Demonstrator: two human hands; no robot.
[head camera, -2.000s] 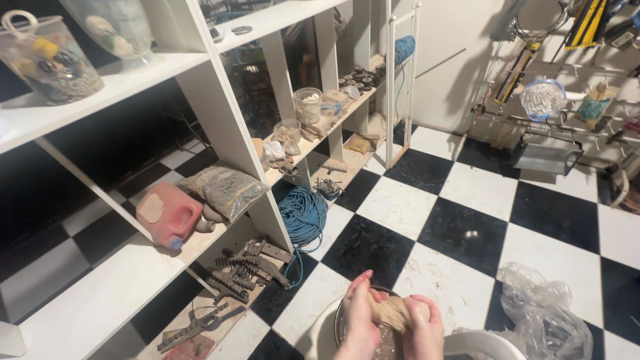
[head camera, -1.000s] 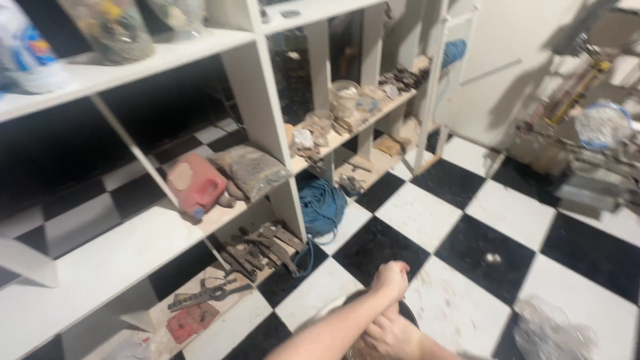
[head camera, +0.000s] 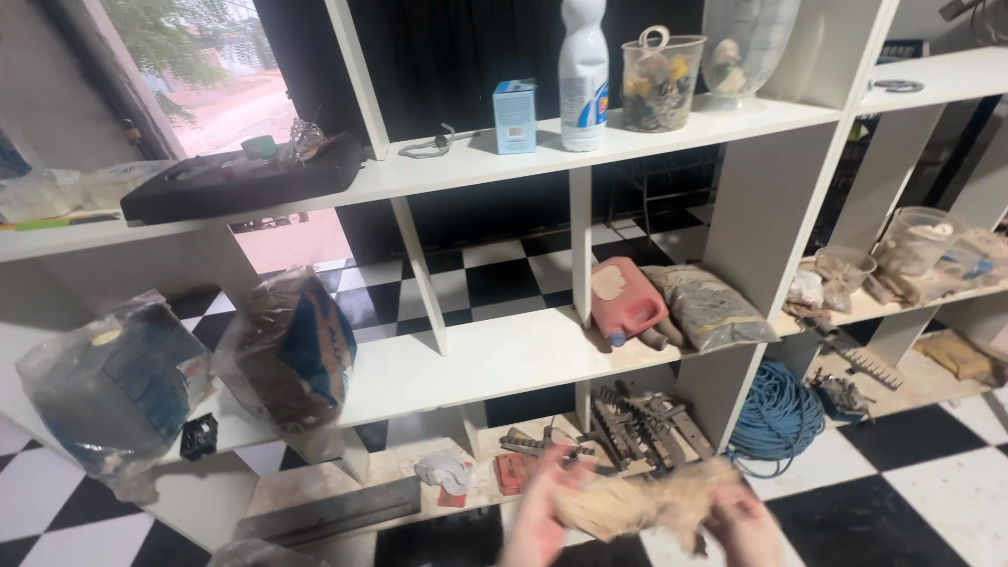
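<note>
A crumpled tan cloth, blurred by motion, stretches between my two hands at the bottom of the view. My left hand grips its left end, and my right hand has hold of the other end. Behind the cloth, on the lowest shelf, lie rusty toothed metal parts and a red box-like piece. A coil of blue rope rests on the floor beyond my right hand.
White shelving spans the view. It holds a red jug, a filled plastic bag, a white bottle, a blue box, a bucket of small items, a black tray and plastic-wrapped packages.
The view has swung left toward the shelves. Two seconds ago my hands held the cloth over a bucket on the floor; now they hold it spread apart in front of the lower shelf.
</note>
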